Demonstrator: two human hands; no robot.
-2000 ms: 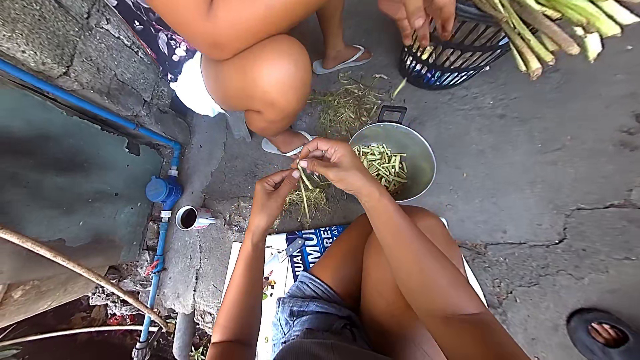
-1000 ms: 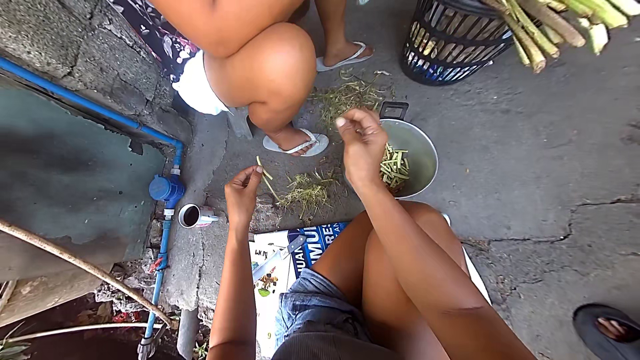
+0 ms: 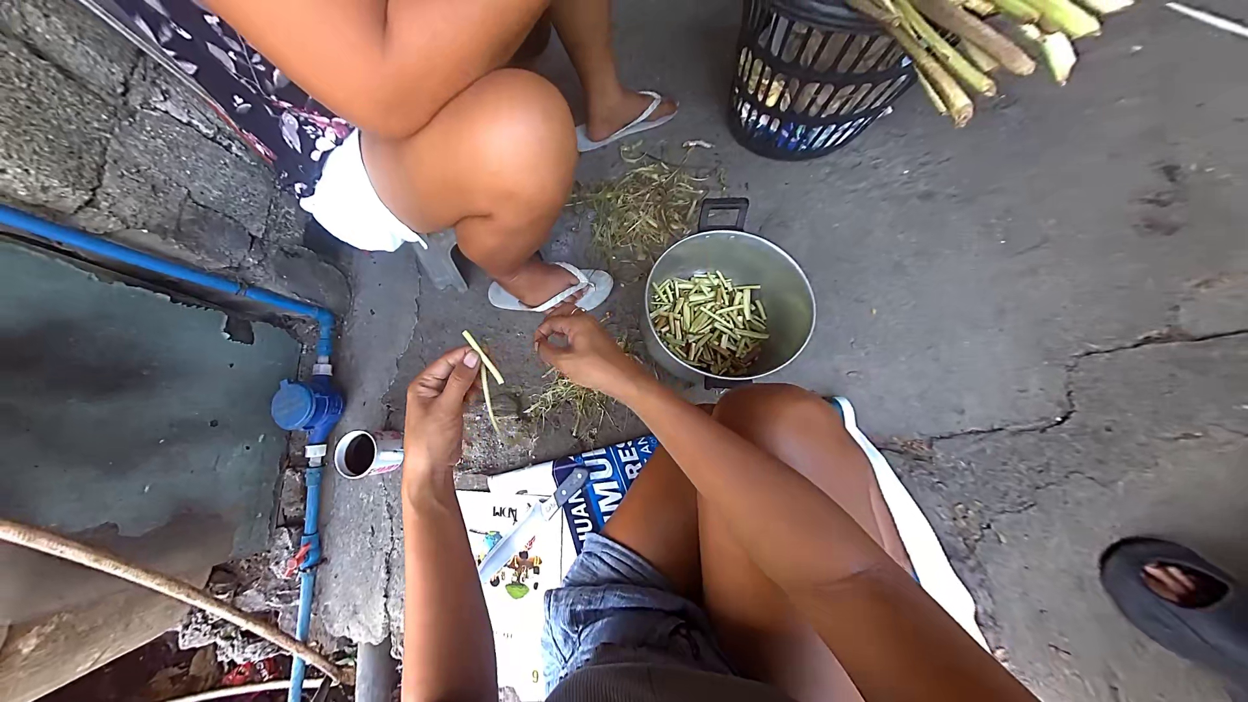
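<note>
My left hand (image 3: pixel 441 395) pinches a short green stalk piece (image 3: pixel 483 357) between thumb and fingers, with a thin strip hanging below it. Just right of it my right hand (image 3: pixel 583 351) has thumb and fingertip together above a pile of peelings (image 3: pixel 575 402); whether anything thin is between them cannot be told. A metal pot (image 3: pixel 795 292) with black handles stands on the ground to the right, partly filled with cut stalk pieces (image 3: pixel 710 317). A knife (image 3: pixel 534 526) lies on a printed sheet beside my thigh.
Another person's foot in a flip-flop (image 3: pixel 551 288) is beyond my hands, near more peelings (image 3: pixel 648 205). A black plastic basket (image 3: pixel 819 83) stands beyond the pot, long stalks (image 3: pixel 965 44) beside it. At left are a cup (image 3: pixel 359 454), blue pipe (image 3: pixel 310 517) and water meter (image 3: pixel 304 405).
My right hand has moved from beside the pot back toward my left hand. The other person's hands, over the basket two seconds ago, are out of view.
</note>
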